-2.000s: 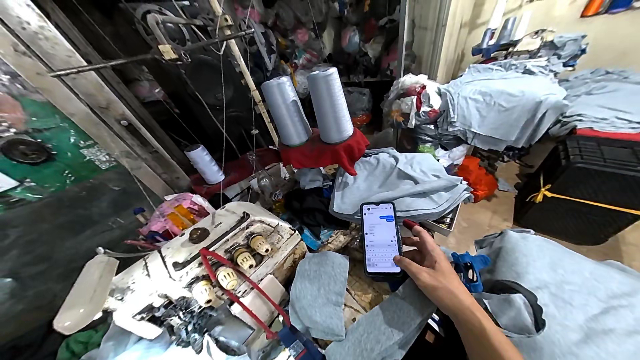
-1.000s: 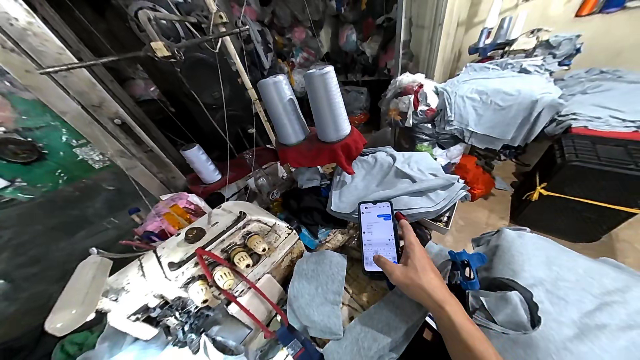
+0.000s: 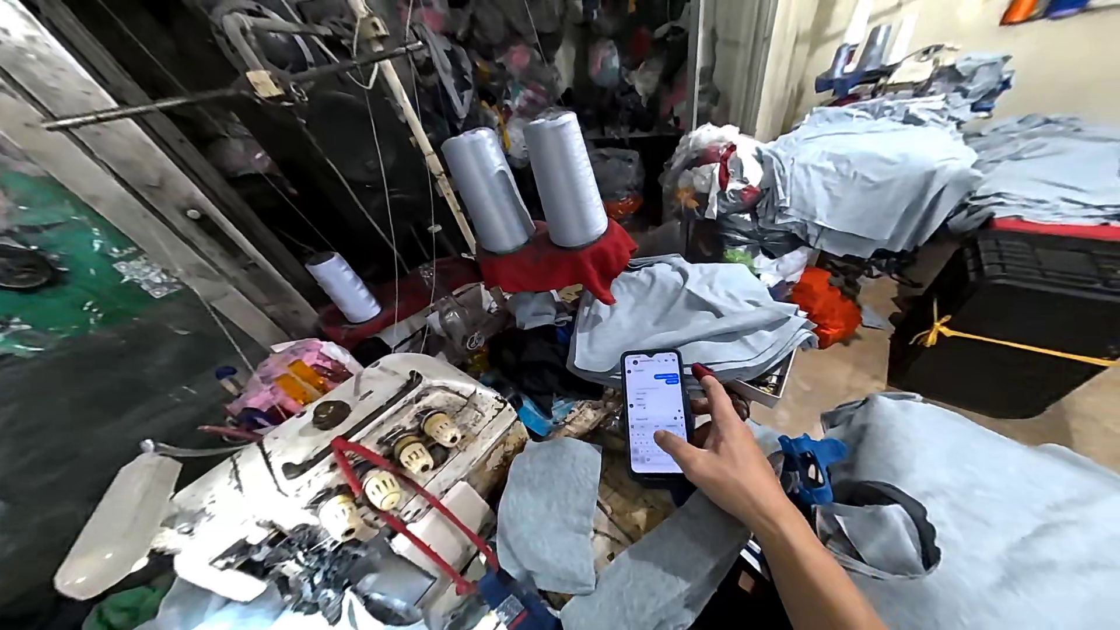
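My right hand [image 3: 731,451] holds a smartphone [image 3: 654,416] upright near the middle of the view. Its thumb lies over the lower part of the lit screen, which shows a chat and a keyboard. My left hand is not in view. Below and left of the phone lies a cut piece of grey fabric [image 3: 549,514], with a longer grey strip [image 3: 656,564] beside it. Behind the phone is a stack of light grey fabric pieces [image 3: 700,311]. A worn white overlock sewing machine [image 3: 350,437] with several tension dials stands to the left, a red cord [image 3: 420,499] looped over its front.
Two large grey thread cones [image 3: 567,179] stand on red cloth behind the machine, a smaller white cone [image 3: 344,287] to their left. Grey fabric [image 3: 1006,516] fills the right foreground. A black crate [image 3: 1006,324] tied with yellow cord and more fabric piles [image 3: 875,175] are at the right.
The right thumb has shifted over the lower part of the phone's screen. The phone remains in the hand.
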